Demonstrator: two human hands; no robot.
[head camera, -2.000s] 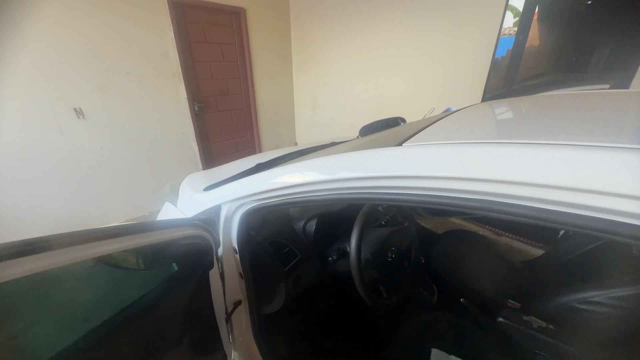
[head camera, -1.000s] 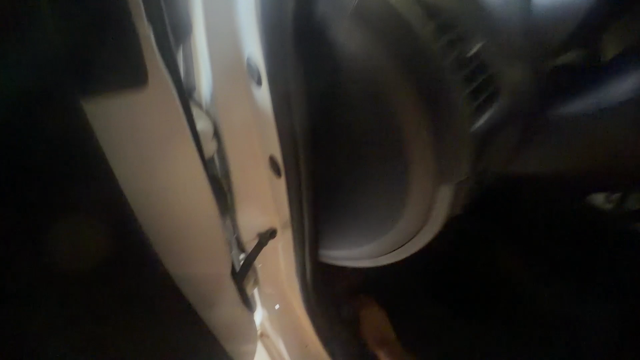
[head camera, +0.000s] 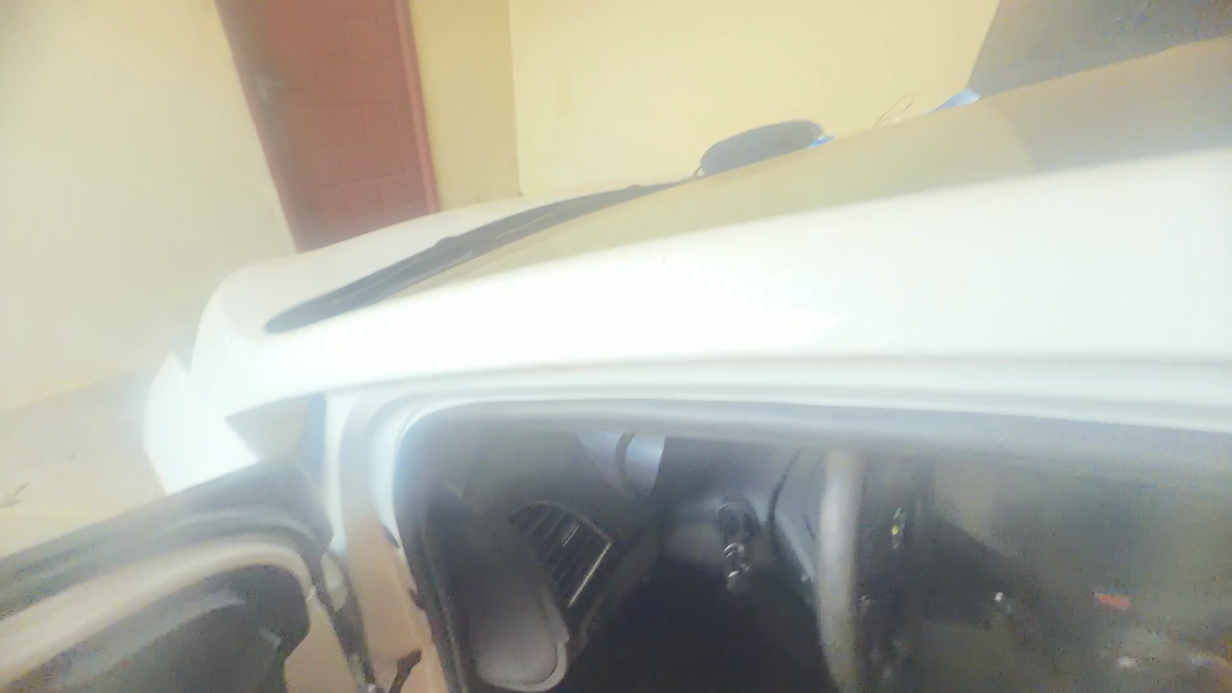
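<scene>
Neither my left hand nor my right hand shows in the head view. A white car fills most of the view, and its roof edge (head camera: 770, 289) slants across the middle. Below it is the doorway, with the front door (head camera: 164, 597) standing open at the lower left. Inside, the steering wheel (head camera: 839, 568) is seen nearly edge-on. An air vent (head camera: 563, 549) is set in the dark dashboard, and keys (head camera: 736, 563) seem to hang near the steering column. The right part of the interior is dark and blurred.
The windshield wiper (head camera: 433, 255) lies along the base of the windshield. Beyond it is the far side mirror (head camera: 760, 146). A reddish-brown door (head camera: 337, 115) is set in the cream wall (head camera: 125, 183) behind the car. The door check strap (head camera: 406, 666) joins the open car door to its frame.
The view has swung from low at the door hinge and dashboard side back up over the roof. A blurred, skin-coloured shape at the bottom a second ago is out of view.
</scene>
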